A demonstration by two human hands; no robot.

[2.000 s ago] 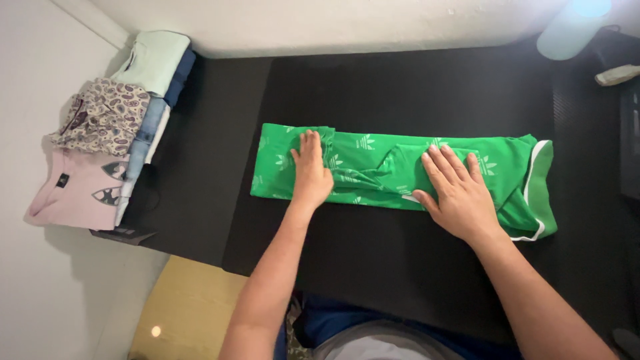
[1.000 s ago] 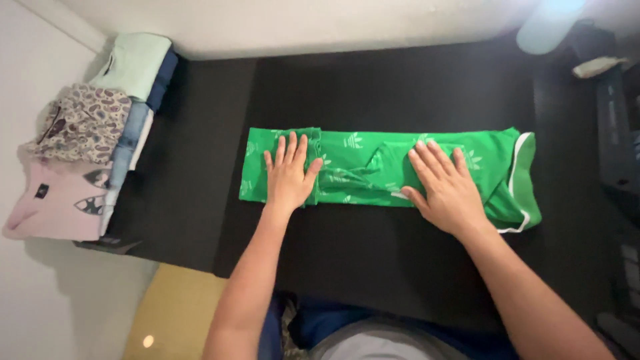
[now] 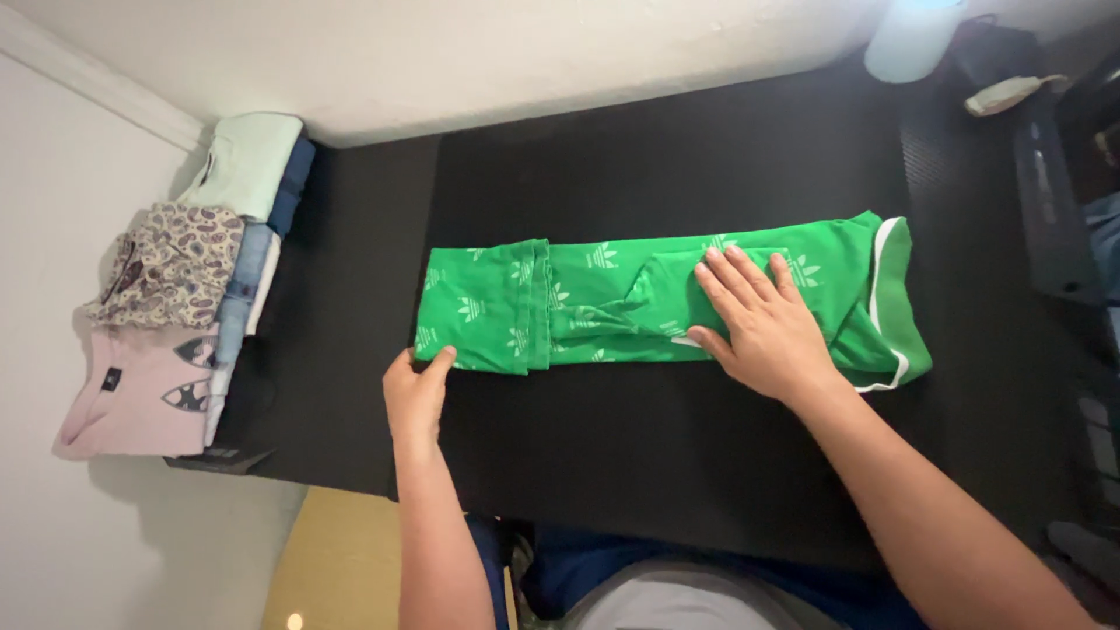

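A green garment (image 3: 604, 297) with a pale trefoil print lies on the black table in a long folded strip. Its left end is doubled over, and a green collar or band (image 3: 901, 297) edged in white shows at the right end. My left hand (image 3: 416, 394) pinches the lower left corner of the strip between thumb and fingers; the fingertips are hidden under the cloth. My right hand (image 3: 757, 324) lies flat, palm down and fingers apart, on the right half of the garment.
Folded clothes stand at the far left: a pink top (image 3: 149, 411), a paisley-patterned garment (image 3: 175, 262), a mint top (image 3: 249, 162) and blue denim (image 3: 249, 262). The black table (image 3: 612, 446) meets a wall behind. A pale cylinder (image 3: 910, 39) and a white object (image 3: 1002, 94) are at the back right.
My left hand has moved from the top of the folded left part to its lower left corner and taken hold there. My right hand stays on the garment.
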